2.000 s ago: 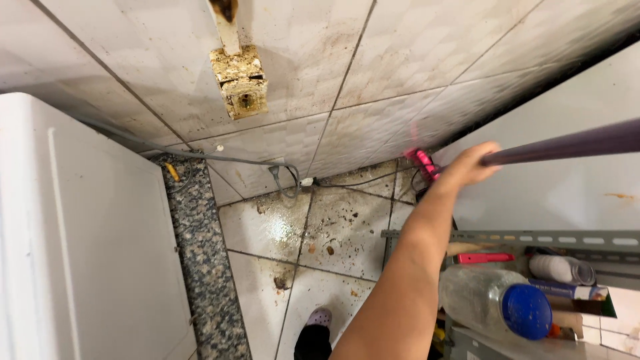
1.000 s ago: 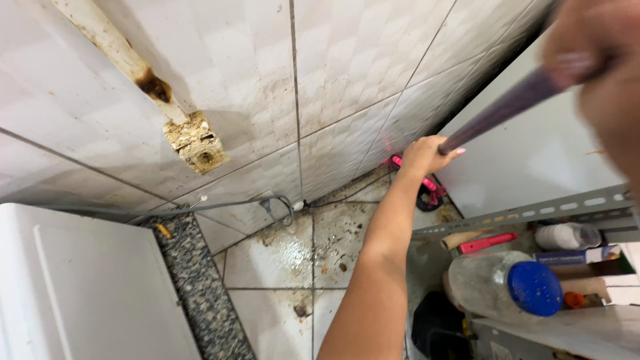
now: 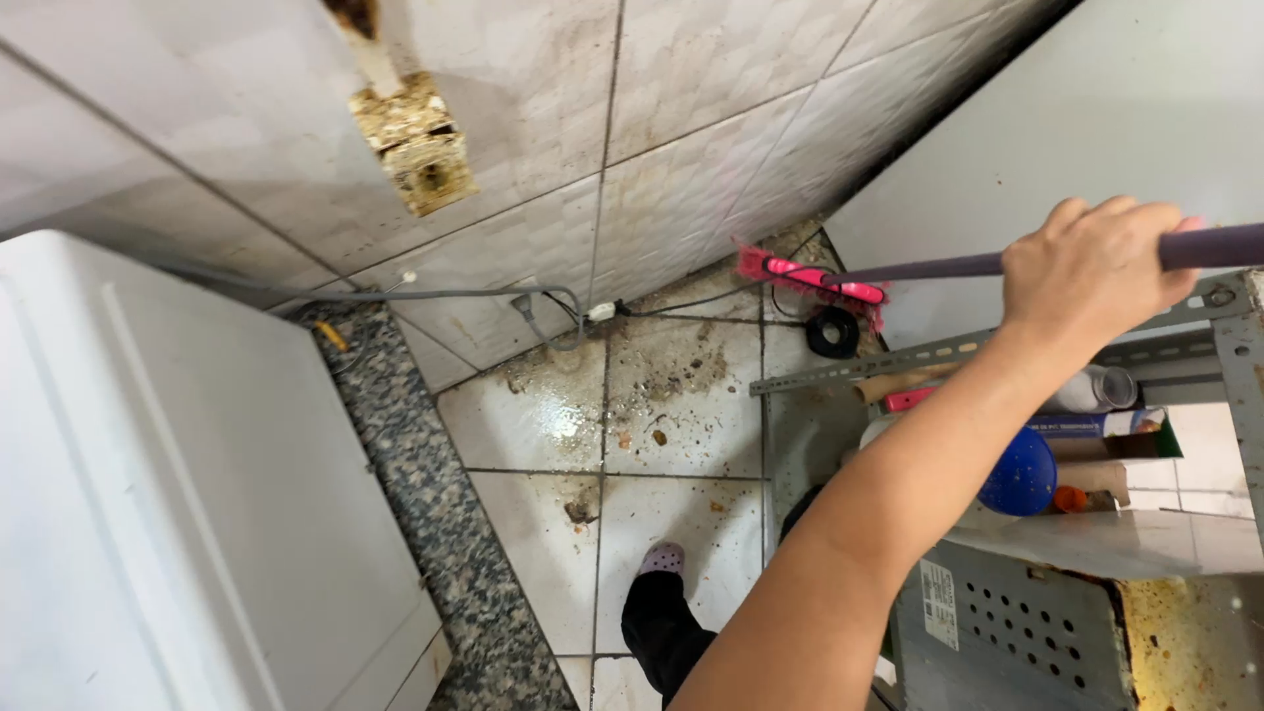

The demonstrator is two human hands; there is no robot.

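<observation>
My left hand (image 3: 1096, 265) is closed around the purple handle (image 3: 923, 268) of a broom, at the right of the view. The handle slopes down to a bright pink broom head (image 3: 825, 280) with pink bristles, low in the corner between the tiled wall and a large white panel. A black ring-shaped object (image 3: 831, 332) lies just below the broom head. Dark debris and wet grime (image 3: 676, 370) are spread on the white floor tiles (image 3: 681, 513) left of the broom. The handle's upper end runs out of view at the right edge, and my right hand is not visible.
A gray metal shelf (image 3: 1239, 346) holds a blue-lidded container (image 3: 1017, 472) at the right. A gray cable (image 3: 425, 294) and plug (image 3: 600, 312) run along the wall. A granite ledge (image 3: 434, 504) borders a white appliance (image 3: 227, 474). My shoe (image 3: 663, 558) is on the floor.
My right hand, seen near the camera at the upper right one second ago, is out of view. My left hand still holds the handle. The view has shifted.
</observation>
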